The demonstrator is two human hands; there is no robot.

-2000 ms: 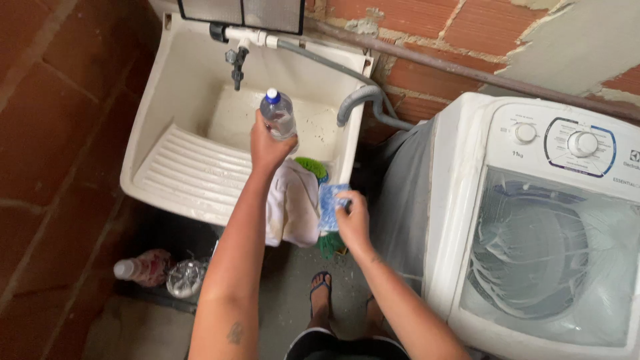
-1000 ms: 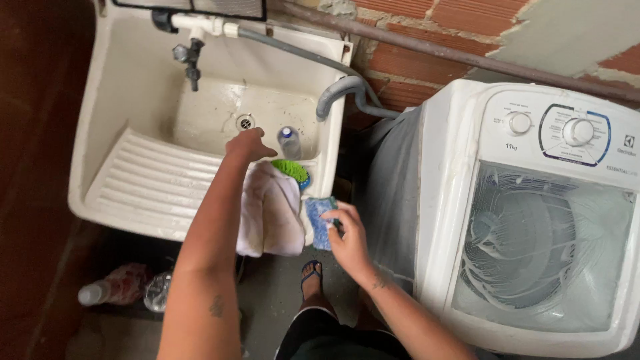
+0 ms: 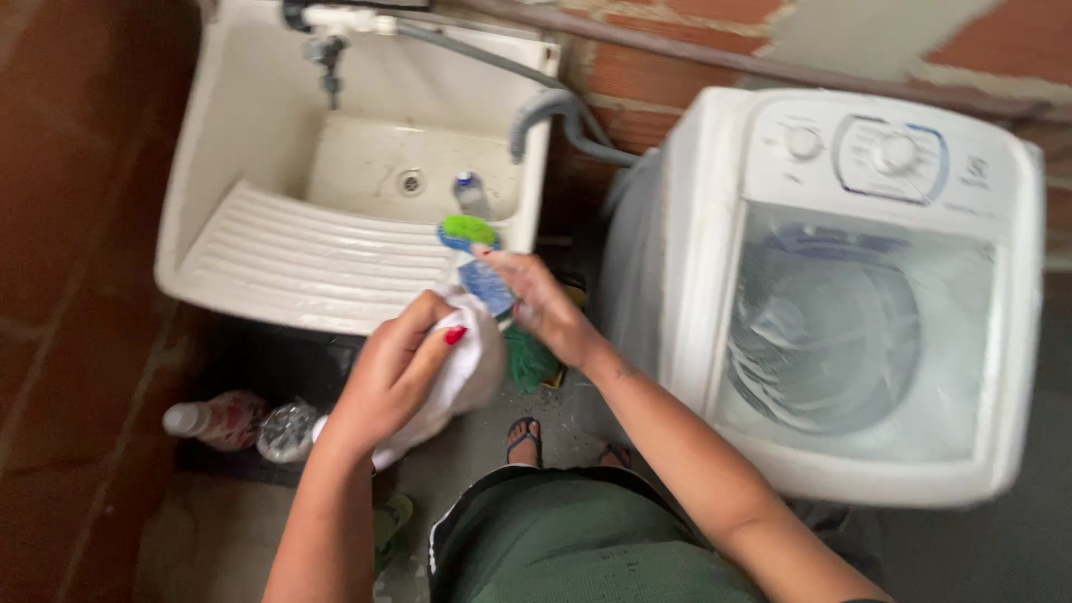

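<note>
My left hand (image 3: 402, 373) grips a white cloth (image 3: 473, 360), which hangs down in front of the laundry sink (image 3: 352, 314). My right hand (image 3: 536, 297) is at the sink's front right corner with fingers spread, beside a blue sponge or cloth (image 3: 486, 286); whether the fingers touch it is unclear. Just behind it a scrub brush (image 3: 467, 233) with green bristles and a blue body lies on the ledge. In the basin a clear plastic bottle (image 3: 471, 198) with a blue cap stands or leans near the right wall.
A top-loading washing machine (image 3: 703, 335) stands at the right. A tap (image 3: 329, 67) and a grey drain hose (image 3: 544, 109) reach over the sink. Plastic bottles (image 3: 226, 420) are on a dark surface below left. Green mesh or fibres (image 3: 529, 360) hang under the sink's corner.
The bottle went from my left hand into the basin. My left hand has since taken the white cloth off the sink's front edge. My right hand has opened beside the blue sponge or cloth it held.
</note>
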